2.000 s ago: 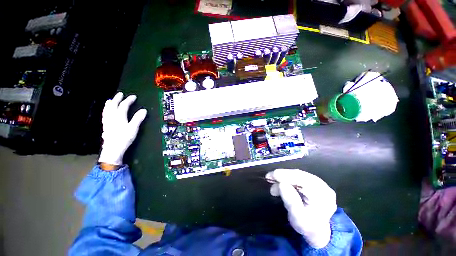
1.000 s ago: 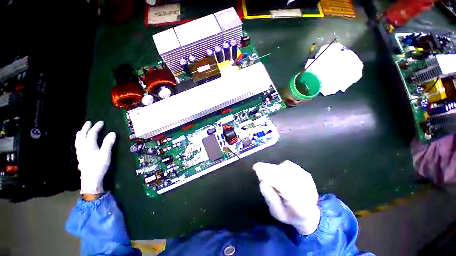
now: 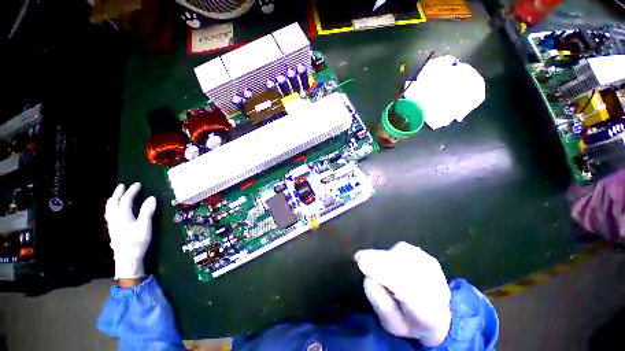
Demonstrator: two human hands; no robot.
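The green power supply board [image 3: 257,230] lies tilted on the mat, with a long silver-white heatsink [image 3: 264,147], a finned heatsink block [image 3: 255,62] and two copper-red coils [image 3: 207,126]. My left hand [image 3: 130,230], white-gloved, rests left of the board with fingers apart, holding nothing. My right hand [image 3: 404,288], white-gloved, is closed below the board's lower right edge, not touching it. A thin dark stick shows faintly at its fingertips, pointing towards the board; most of it is hidden or blurred. A green cup [image 3: 404,118] with thin sticks in it stands right of the board.
A white wipe [image 3: 449,92] lies beside the cup. Another board [image 3: 582,103] and a pink sleeve [image 3: 602,206] are at the right. A black tote [image 3: 75,158] holds boards at the left. A fan grille [image 3: 216,5] and a yellow-edged black item [image 3: 366,14] are at the back.
The view has turned and shifted, so the board looks more tilted and further left than at first. My right hand has drawn back slightly from the board's edge. My left hand stays open.
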